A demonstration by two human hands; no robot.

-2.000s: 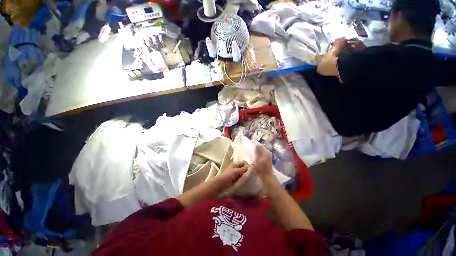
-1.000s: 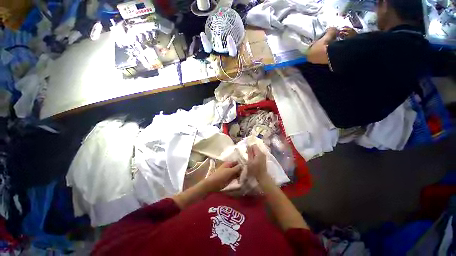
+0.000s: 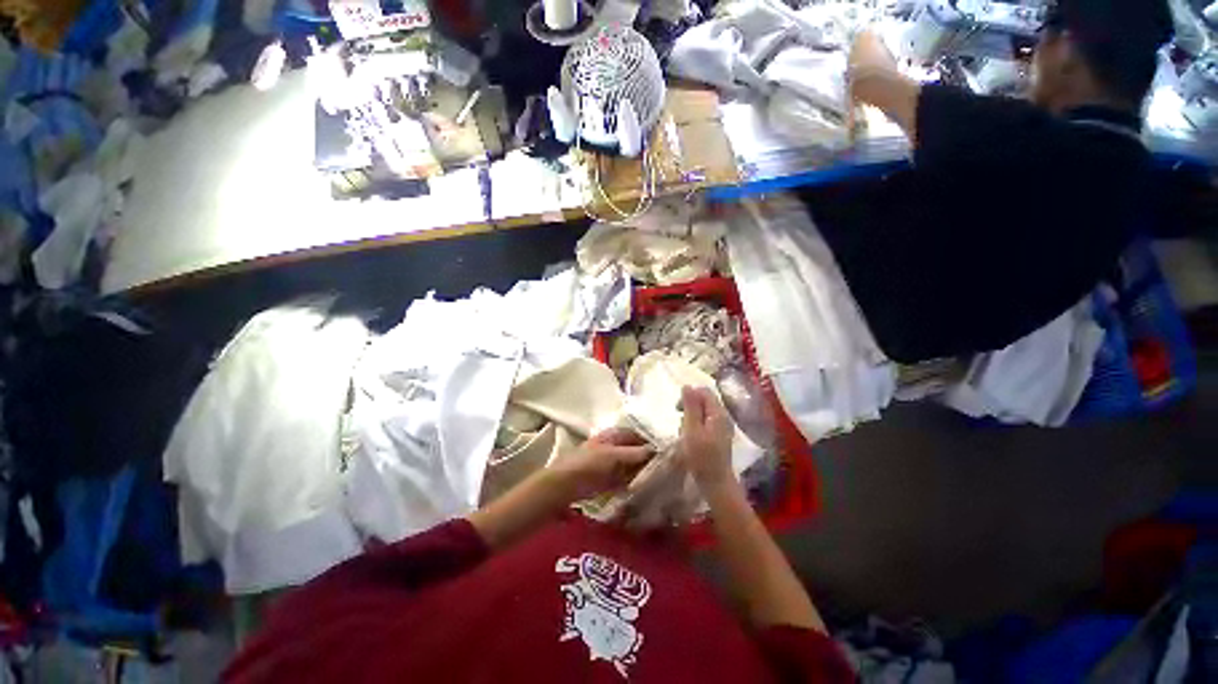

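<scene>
A limp cream garment piece (image 3: pixel 664 390) is bunched up over the near part of the red crate. My left hand (image 3: pixel 604 461) is closed on its left edge. My right hand (image 3: pixel 705 430) pinches it on the right, fingers pointing up. The cloth hides some fingertips. A garment pile (image 3: pixel 425 401) of white and cream cloth lies to the left, with beige folds beside my left hand. Small crumpled pale pieces (image 3: pixel 692 333) lie in the crate behind the held piece.
The red crate's rim (image 3: pixel 781 441) is right of my hands. White hanging panels (image 3: pixel 808 314) drape beyond it. A pale table (image 3: pixel 214 201) holds an overlock machine (image 3: pixel 387 120) and a small fan (image 3: pixel 612 91). A coworker in black (image 3: pixel 1002 214) sits at the right.
The cream piece's upper part is now rounded and folded over above the crate. My hands stay close together on it. The coworker's arm has reached farther forward over the white cloth.
</scene>
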